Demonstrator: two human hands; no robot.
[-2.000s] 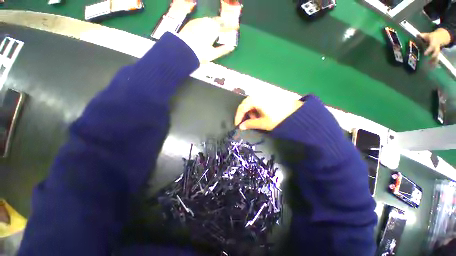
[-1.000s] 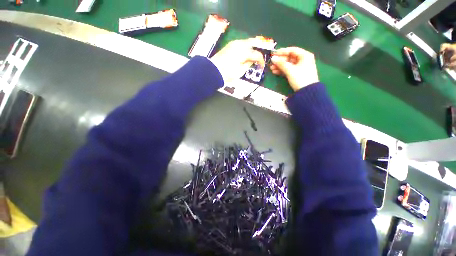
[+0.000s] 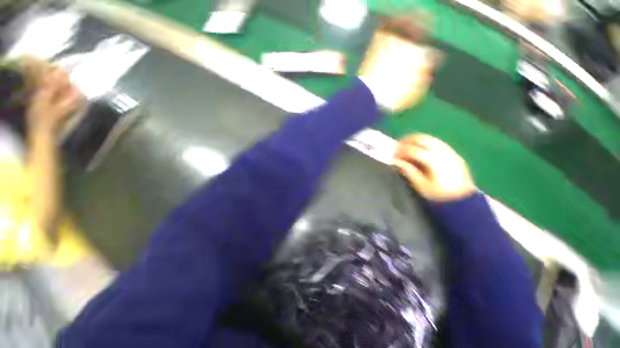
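Observation:
The frame is blurred. My left hand is over the green belt; a dark reddish shape shows just beyond its fingers, and I cannot tell if it is held. My right hand is at the cream-white rail, fingers curled, nearer to me than my left; any thin strip in it is too blurred to see. The pile of thin black strips lies on the dark bench between my forearms, some strips shining. A flat white plate with a reddish end lies on the belt left of my left hand.
The rail divides the bench from the green belt. Another pale piece is at the belt's upper left. Blurred dark units are at upper right. A person in yellow reaches in at left, near a dark phone-like item.
My view has shifted and blurred. My hands, together at a unit one second ago, are apart: left farther over the belt, right back at the rail. The person in yellow has come into view.

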